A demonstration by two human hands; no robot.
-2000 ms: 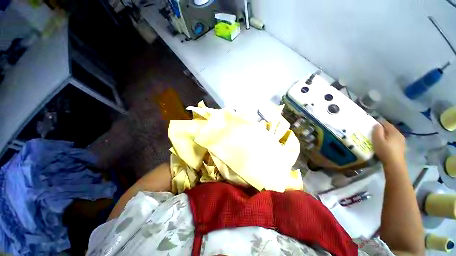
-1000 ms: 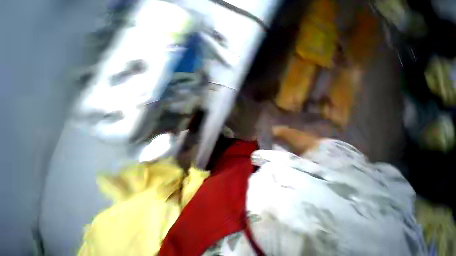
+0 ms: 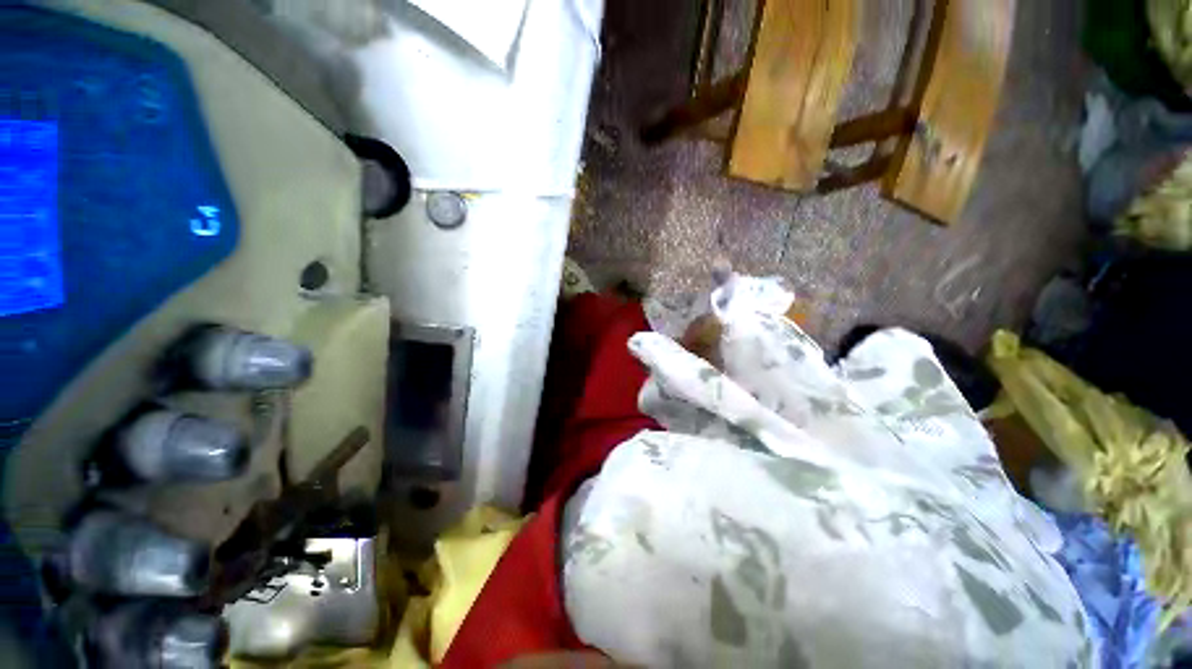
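Yellow cloth (image 3: 468, 562) lies crumpled at the bottom, beside the red apron (image 3: 510, 614) and the metal plate (image 3: 327, 588) of a sewing machine. The machine's pale head (image 3: 294, 157), with a blue panel and lit display, fills the left side. Several grey knobs stick out below the panel. A sliver of skin shows at the bottom edge, too little to tell which part of the arm. My left hand is not in view. My right hand is not in view; a little skin shows behind the patterned white sleeve cloth.
A white table edge (image 3: 503, 314) runs down beside the machine. Wooden benches (image 3: 797, 92) stand on the grey-brown floor at the top. A yellow cloth heap (image 3: 1105, 444) and blue cloth (image 3: 1105, 575) lie at the right. A white sheet (image 3: 477, 26) is on the table at the top.
The view has swung from the white machine and long table to another machine, now very close on the left. The yellow bundle has dropped mostly out of view at the bottom.
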